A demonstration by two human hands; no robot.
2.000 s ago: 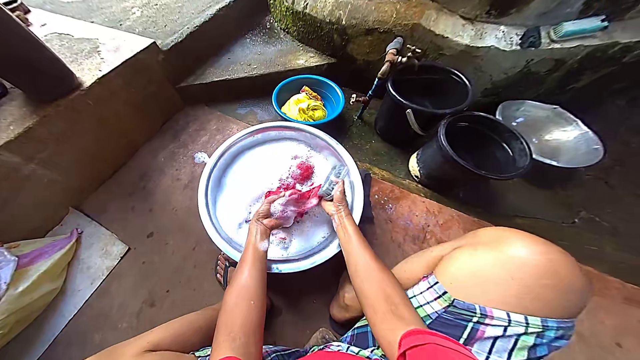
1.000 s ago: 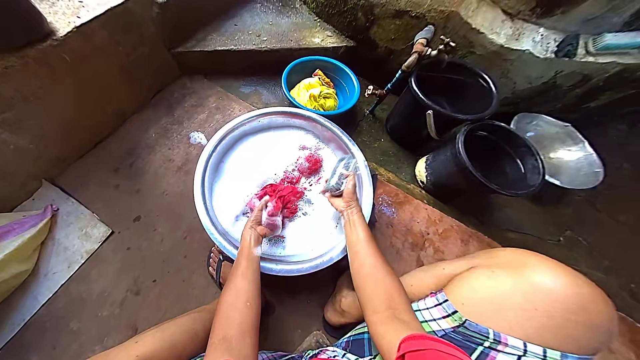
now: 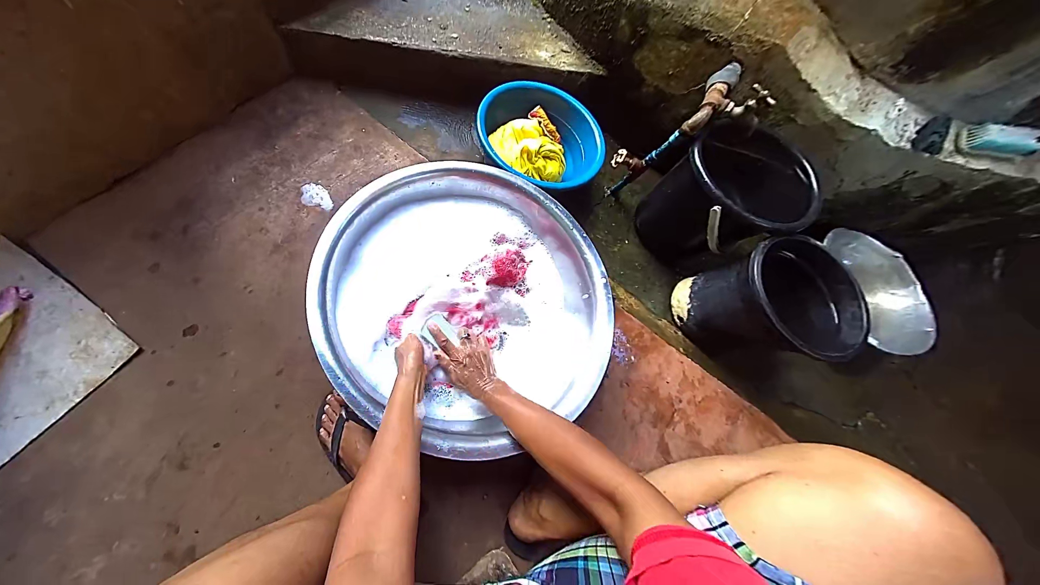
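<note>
A wide round metal basin [image 3: 325, 268] full of white suds stands on the floor before me. Red cloth [image 3: 508, 268] lies in the suds, partly covered by foam. My right hand [image 3: 467, 357] is on a pale brush or block [image 3: 441, 329], fingers spread along its top, pressed against the cloth; its exact kind cannot be told. Close beside it, my left hand [image 3: 412, 357] grips a foamy part of the cloth near the basin's lower left. Suds hide some of the left fingertips.
Behind the basin is a blue plastic basin [image 3: 597, 154] holding yellow cloth [image 3: 528, 150]. Two black buckets [image 3: 719, 203] and a metal lid or pan [image 3: 894, 301] are at the right, under a tap and pipe [image 3: 707, 106]. A brush [image 3: 995, 140] rests on the ledge. A pale slab [image 3: 57, 349] lies left.
My right hand has moved left with the pale object, from the basin's right side to beside my left hand. More foam covers the red cloth there.
</note>
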